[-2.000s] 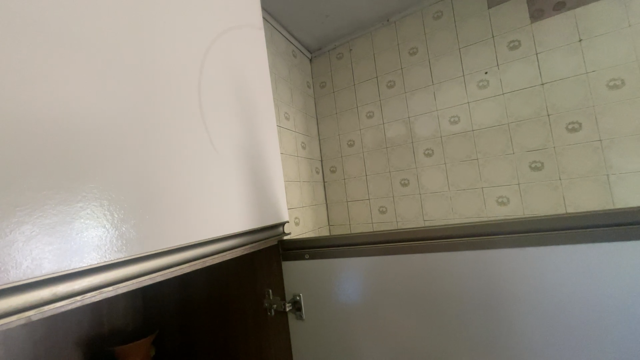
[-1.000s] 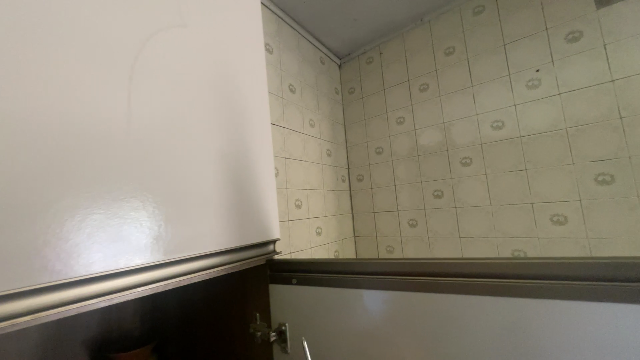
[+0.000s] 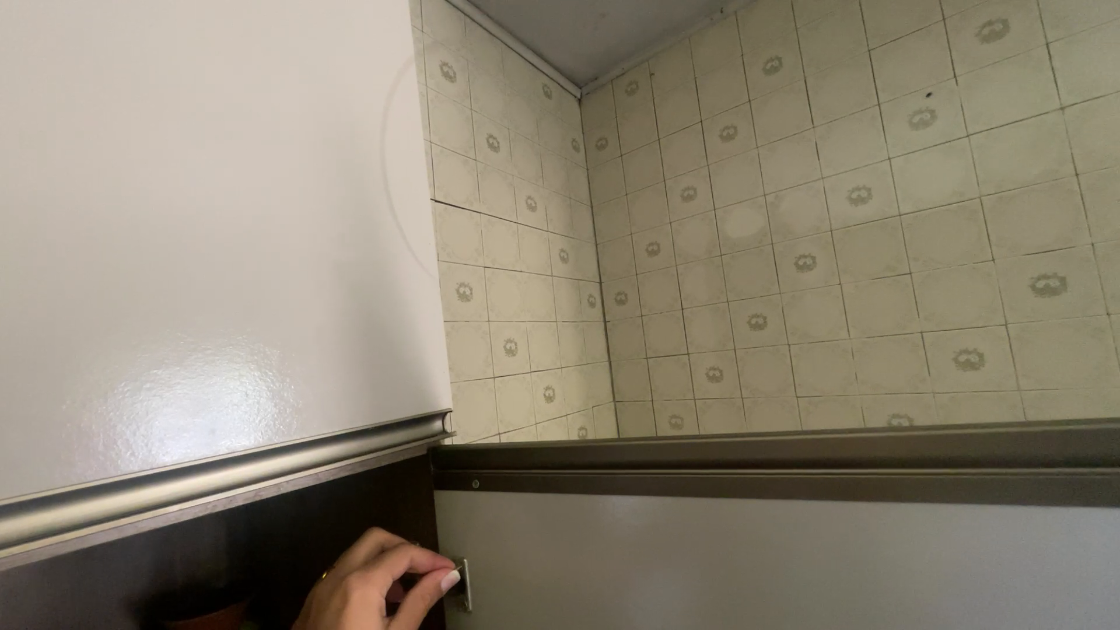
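Observation:
My left hand (image 3: 376,582) reaches up from the bottom edge, back of the hand toward me, with a ring on one finger. Its thumb and index finger pinch together at a metal cabinet hinge (image 3: 466,586), apparently on a small thin metal piece; the fingertips partly hide it. The hinge sits on the inner face of the open white cabinet door (image 3: 770,560), beside the dark cabinet side. My right hand is out of view.
A white glossy panel with a metal profile edge (image 3: 227,472) spans the upper left. Below it, the dark cabinet interior holds a reddish-brown object (image 3: 210,617). A brown profile rail (image 3: 770,459) crosses the right, in front of patterned wall tiles (image 3: 814,219).
My left hand has come into view at the hinge. One second ago a thin pale thing showed beside the hinge, with no hand in view.

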